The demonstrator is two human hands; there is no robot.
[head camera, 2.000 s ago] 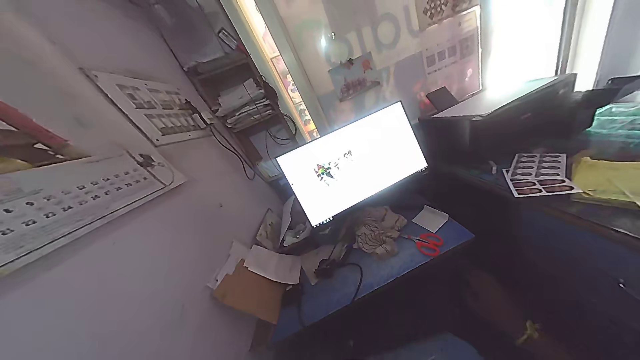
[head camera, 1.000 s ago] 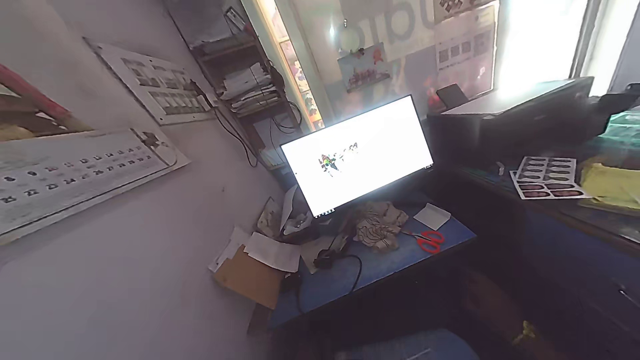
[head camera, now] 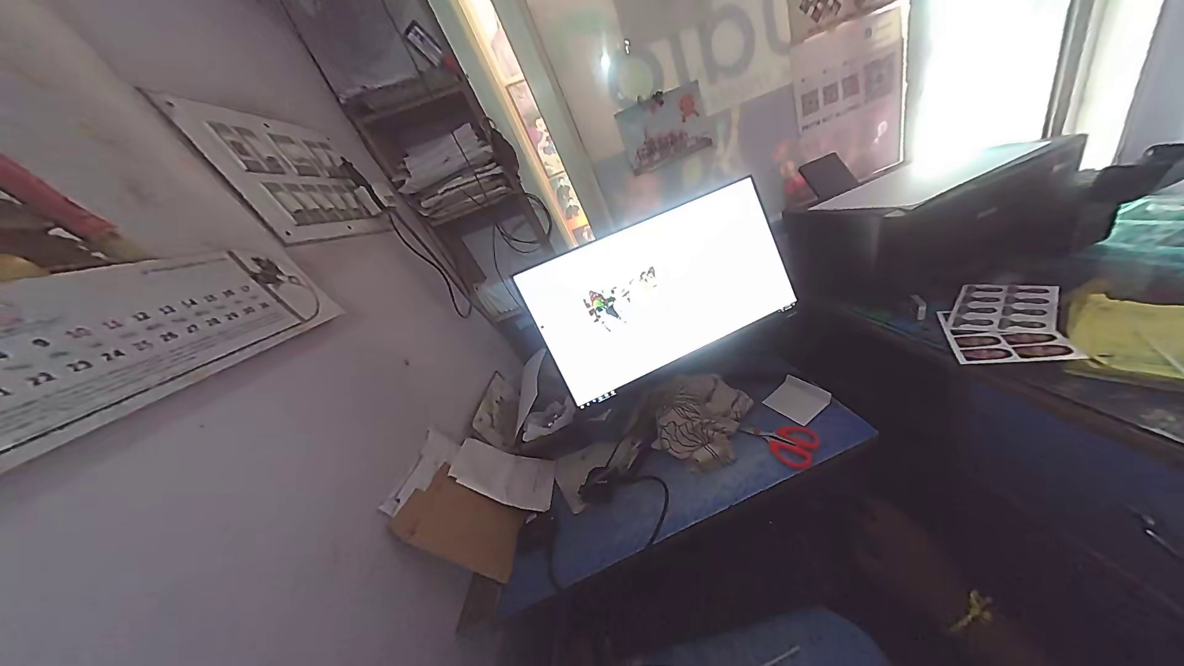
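My right hand [head camera: 893, 550] is low at the right in deep shadow, below the front edge of the blue desk [head camera: 731, 486]; a yellow band is on its wrist. Its fingers are too dark to make out. My left hand is out of the view. Nearest to the right hand, on the desk, lie scissors with red handles [head camera: 793, 447]. Beside them are a crumpled patterned cloth [head camera: 701, 419] and a white square of paper [head camera: 797, 400]. A lit monitor [head camera: 661, 291] stands behind, tilted in the view.
Papers and brown cardboard [head camera: 462, 525] lean at the desk's left end by the wall. A black cable [head camera: 664, 504] trails over the desk. Right of the monitor are a large black machine [head camera: 962, 213], photo sheets [head camera: 1008, 319] and a yellow packet [head camera: 1128, 333]. A blue seat [head camera: 768, 643] shows at the bottom.
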